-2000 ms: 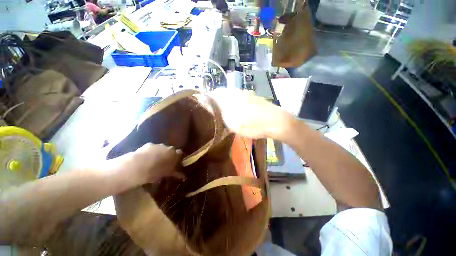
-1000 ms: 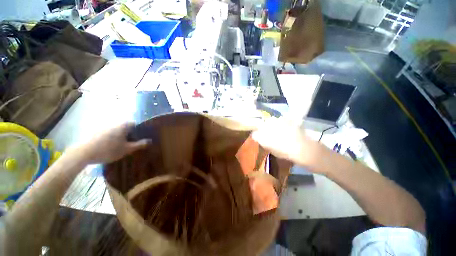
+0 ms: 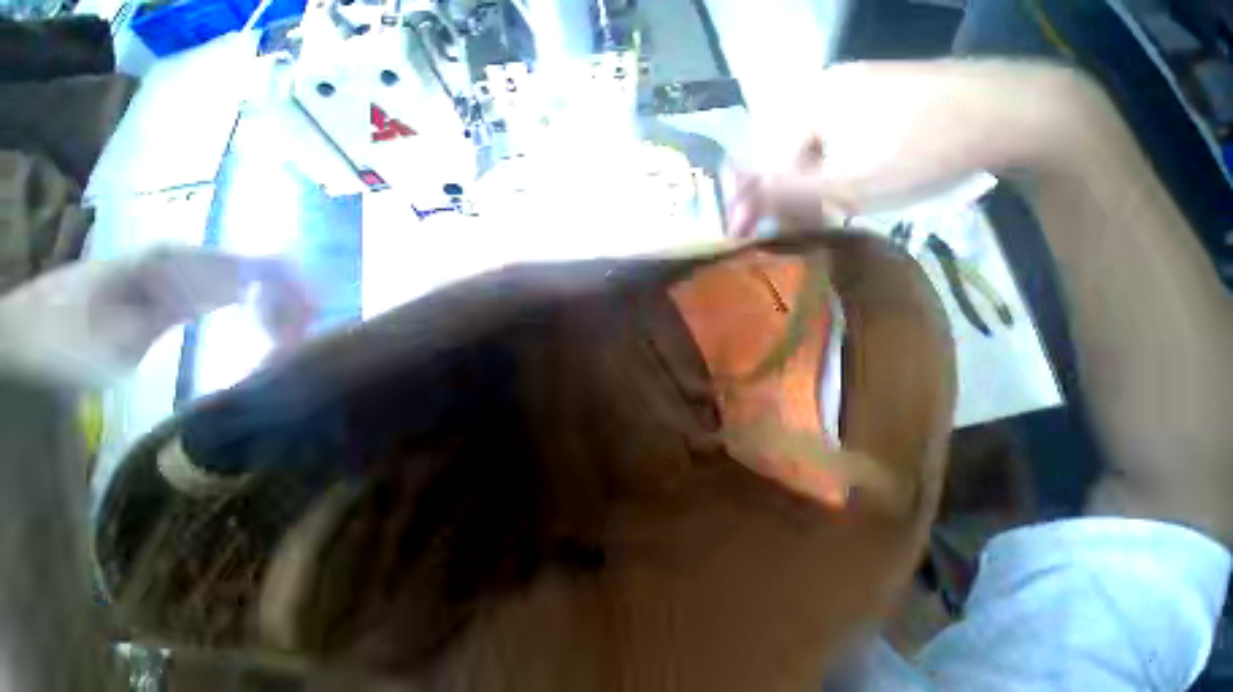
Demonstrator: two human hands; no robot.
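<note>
The brown bag body point(image 3: 609, 541) lies open-side up in front of me, blurred, its wide opening facing me. The orange lining piece point(image 3: 757, 338) shows inside at the right. My right hand point(image 3: 784, 189) is at the bag's far rim, fingers bent; overexposure and blur hide whether it grips the rim. My left hand point(image 3: 250, 291) is blurred above the table, left of the bag and apart from its rim, with fingers loosely curled and nothing visible in them.
The white sewing machine head with a red logo point(image 3: 392, 125) stands beyond the bag. Dark-handled tools point(image 3: 967, 284) and crumpled white cloth lie on the right table. Brown bags point(image 3: 47, 149) are piled at the left edge. A blue bin point(image 3: 196, 20) is at the top left.
The view has moved closer to the table and machine. The bag's opening has widened and tilted. My left hand has come off the rim to the left; my right hand remains near the far rim.
</note>
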